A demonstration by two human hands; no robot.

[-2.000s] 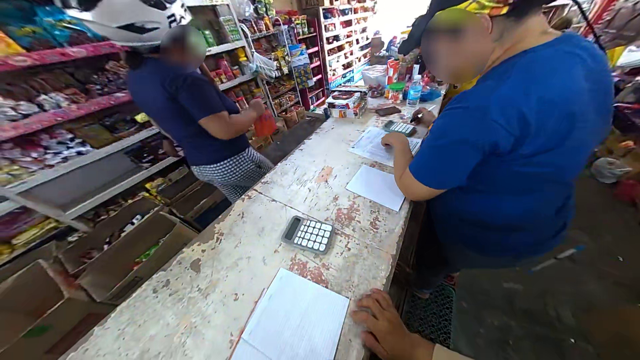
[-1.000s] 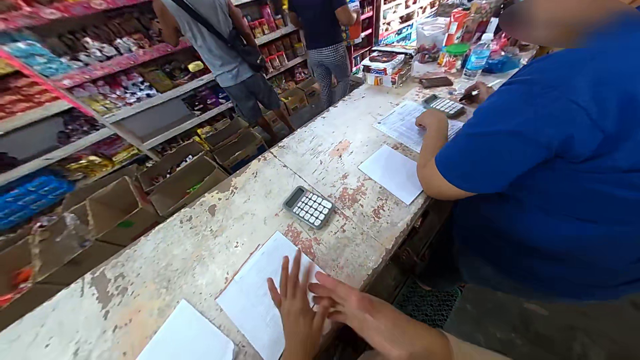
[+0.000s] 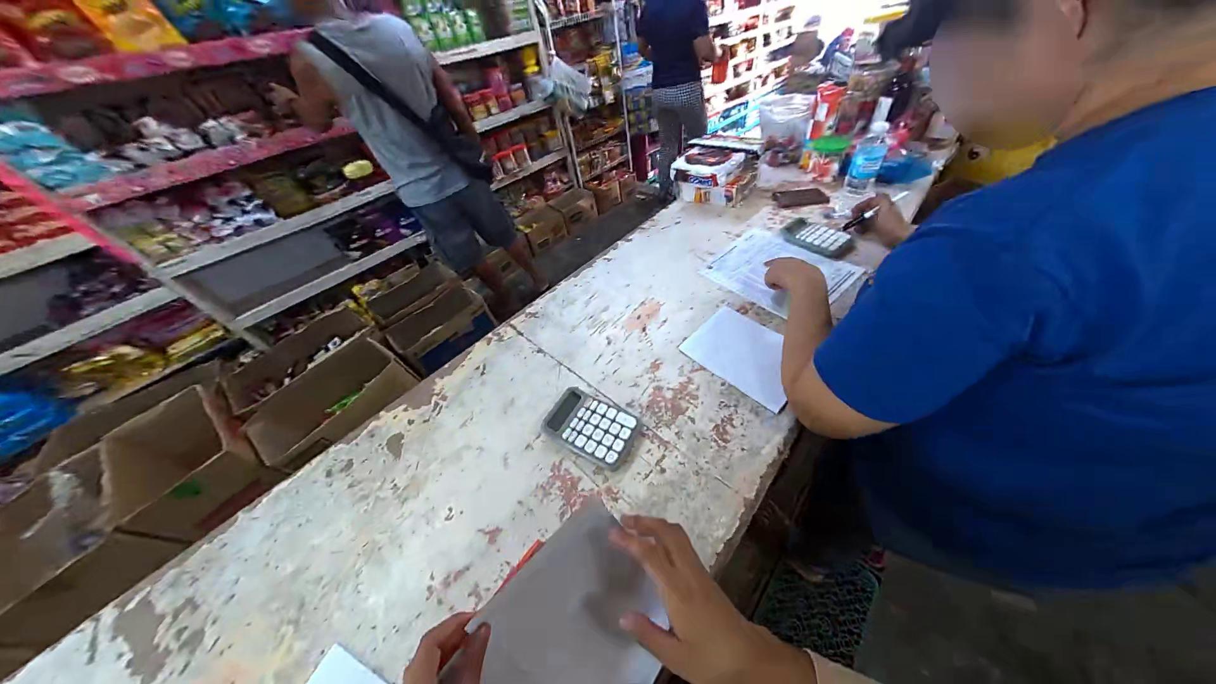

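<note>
My left hand [image 3: 448,651] pinches the left edge of a sheet of paper [image 3: 560,608] at the bottom of the head view. The fingers of my right hand [image 3: 693,608] are spread at the sheet's right side; whether they grip it I cannot tell. The paper is tilted up off the worn white counter [image 3: 380,513], and a thin red edge [image 3: 518,568] shows beside it. Beyond the sheet lies a grey calculator [image 3: 591,427] with white keys. The corner of another white sheet [image 3: 344,667] shows at the bottom, left of my left hand.
A person in a blue shirt [image 3: 1026,361] leans on the counter at right, holding a pen beside papers [image 3: 750,271] and a second calculator [image 3: 817,237]. Boxes [image 3: 712,171] and a bottle [image 3: 866,161] stand farther back. Cartons [image 3: 171,465], shelves and two people are on the left.
My hands were over the flat sheet one second ago; now they are apart at its sides and the paper is raised. A person in grey by the shelves was not in view two seconds ago.
</note>
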